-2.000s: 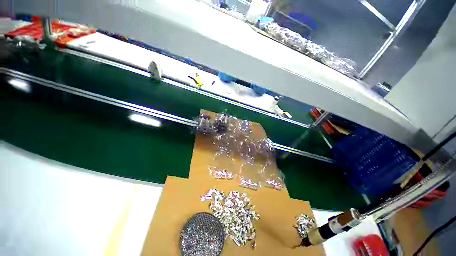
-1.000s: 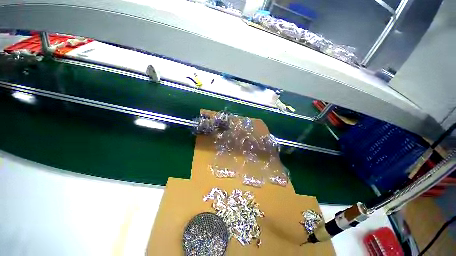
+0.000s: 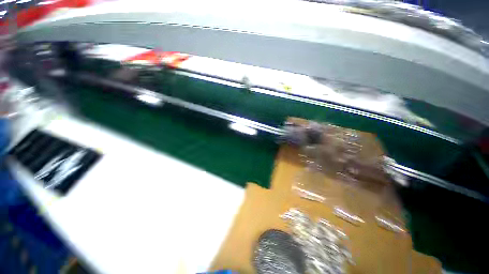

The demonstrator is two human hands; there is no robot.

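Neither of my hands shows in the view, which is blurred. A loose heap of silver metal fittings [image 3: 320,243] lies on the brown cardboard mat [image 3: 241,233]. A round dark screw dish [image 3: 279,256] filled with tiny grey grains stands at the heap's left, cut by the bottom edge. Clear plastic bags [image 3: 343,160] lie in rows on the far part of the cardboard, with silver pieces at their near ends. A small blue patch shows at the bottom edge; I cannot tell what it is.
A black tray [image 3: 56,160] with silvery strips lies on the white bench [image 3: 155,206] at left. Blue cloth, perhaps a person's clothing, is at the far left edge. The green belt [image 3: 214,144] runs behind. A long white shelf [image 3: 257,45] crosses above. Red trays [image 3: 158,58] stand beyond the belt.
The view has swung left and blurred. The cardboard and parts now sit further right. The black tray and blue cloth have come into view; the hanging screwdriver and blue crates are out of it.
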